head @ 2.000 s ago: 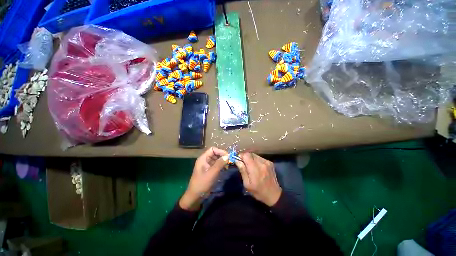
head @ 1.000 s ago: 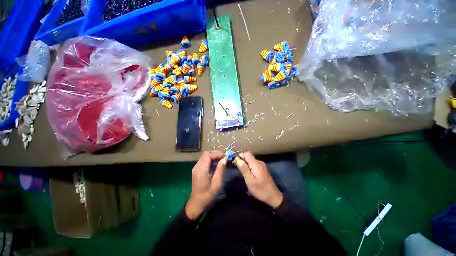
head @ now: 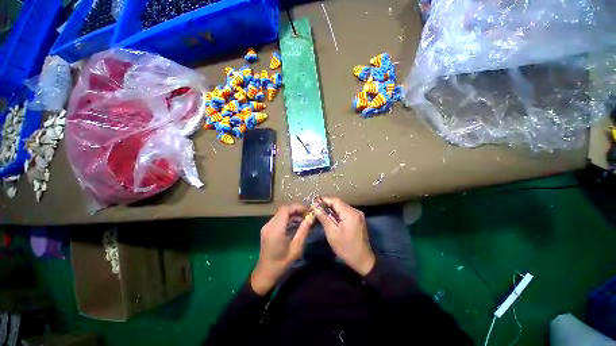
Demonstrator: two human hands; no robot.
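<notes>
My left hand [head: 280, 238] and my right hand [head: 346, 233] meet at the bench's near edge. A small striped moulded part [head: 312, 212], mostly covered by fingers, is pinched in my left fingertips. My right fingers hold a small dark tool [head: 332, 212] against it; its shape is mostly hidden. A larger pile of blue and yellow-orange striped parts [head: 238, 99] lies left of the green bar [head: 305, 94], a smaller pile [head: 378, 88] right of it. Pale trimmings [head: 351, 154] are scattered near the bar's near end.
A black smartphone [head: 257, 165] lies left of the bar. A clear bag of red parts [head: 128, 135] is at left, blue bins [head: 202, 30] at back left, a large crumpled clear bag [head: 500, 81] at right. Off-white parts [head: 42, 145] lie far left. A cardboard box [head: 128, 284] is on the floor.
My right hand has moved slightly up and turned over the part. The part's blue end, visible earlier between the fingertips, is now mostly covered, with some yellow showing.
</notes>
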